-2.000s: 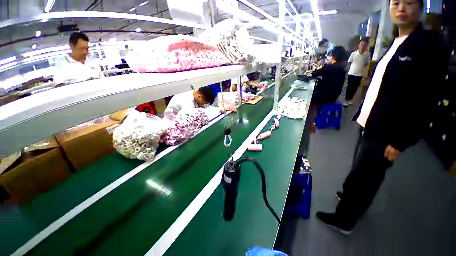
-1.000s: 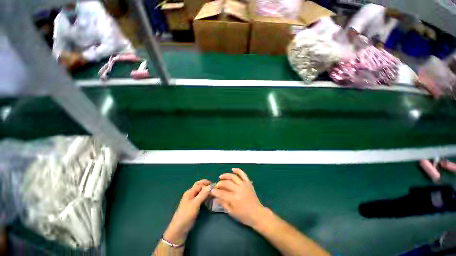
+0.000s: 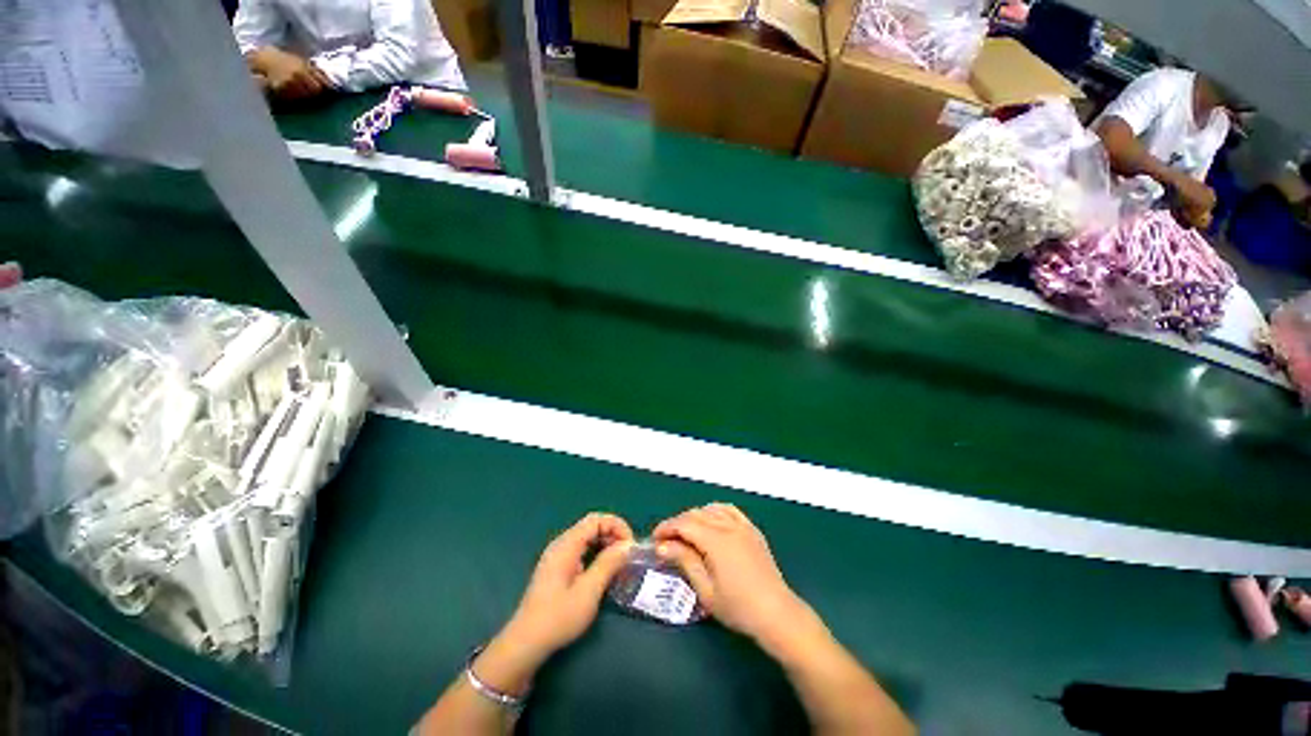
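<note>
A small clear bag (image 3: 664, 592) with dark grainy contents and a white printed label is held low over the green surface (image 3: 431, 575). My left hand (image 3: 572, 582) pinches its top edge from the left, thumb against fingers. My right hand (image 3: 728, 572) pinches the top edge from the right. The two hands are close together, with the bag hanging between and below them. Whether the bag's mouth is open cannot be told.
A large clear bag of white housings (image 3: 230, 475) lies at left beside a slanted post (image 3: 309, 259). A black electric screwdriver (image 3: 1179, 707) is at lower right, pink housings (image 3: 1254, 608) above it. Across the belt are cartons (image 3: 733, 79), a cream parts bag (image 3: 985, 201), pink cords (image 3: 1136, 273) and two people.
The view has swung from along the line down to my hands. Since one second ago, my fingers have shifted to the bag's top edge, and its label now shows.
</note>
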